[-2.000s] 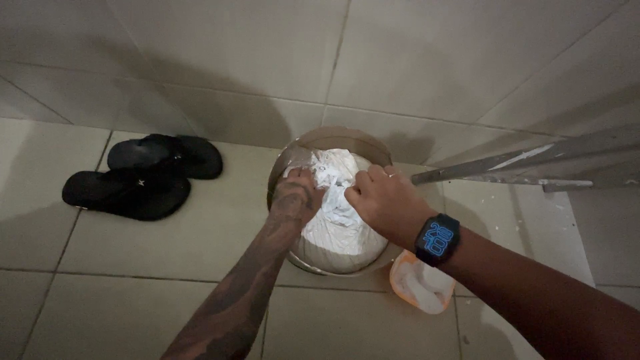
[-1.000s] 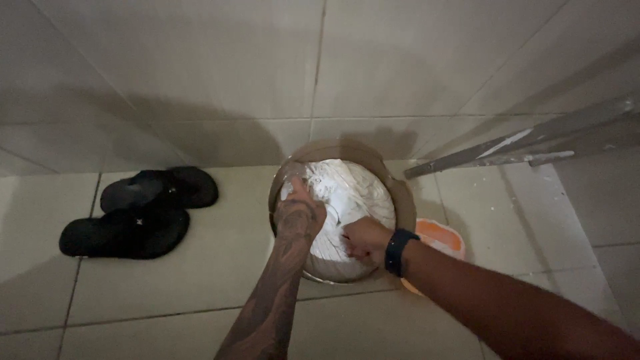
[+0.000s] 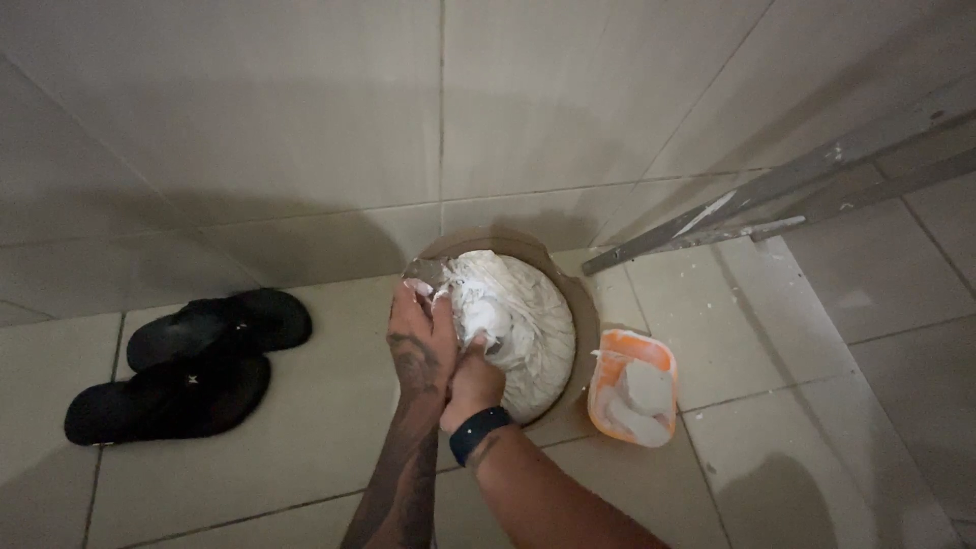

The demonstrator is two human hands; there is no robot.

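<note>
A round brown tub stands on the tiled floor against the wall, with a bunched white cloth or bag filling it. White paste lies near the middle of that bundle. At the tub's left side, my left hand holds what looks like a clear plastic piece, and its fingertips carry white smears. Below and beside it, my right hand touches the white bundle with its fingers partly hidden; whether it grips anything is unclear. Right of the tub sits an orange plastic container with white paste inside.
Two black flip-flops lie on the floor at the left. A grey metal frame with white smears slants in from the right, its end close to the tub. The tiled wall rises behind, and white specks dot the floor at right.
My right hand has moved left across the tub, close against my left hand. The orange container, partly covered by my right arm earlier, now shows fully.
</note>
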